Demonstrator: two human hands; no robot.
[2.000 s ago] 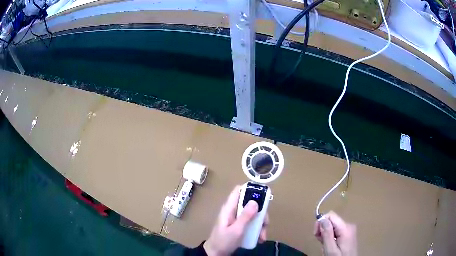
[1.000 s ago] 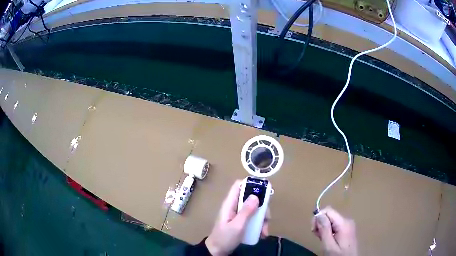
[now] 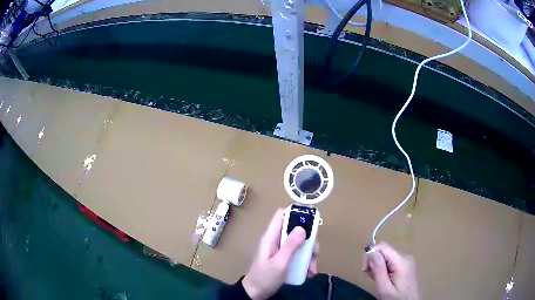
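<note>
My left hand (image 3: 276, 261) is closed around the grip of a white handheld fan (image 3: 302, 263), its thumb on the front just below the lit black display panel (image 3: 301, 220). The fan's round ringed head (image 3: 308, 179) points away from me, above the brown ledge. My right hand (image 3: 392, 270) pinches the end of a white cable (image 3: 394, 212) between thumb and fingers; the plug is mostly hidden. The cable and the fan are apart. A second white fan (image 3: 216, 225) lies on the ledge left of my left hand.
The cardboard-covered ledge (image 3: 141, 152) runs across the view. Beyond it is a dark green belt (image 3: 193, 79) with a small white label (image 3: 444, 140). A white metal post (image 3: 290, 76) stands at the ledge's far edge. Black cables (image 3: 335, 44) hang beside it. Something red (image 3: 102, 221) is below the ledge.
The white label on the belt has moved left. The view has shifted slightly. Both hands keep their holds on the fan and the cable, and the display stays lit.
</note>
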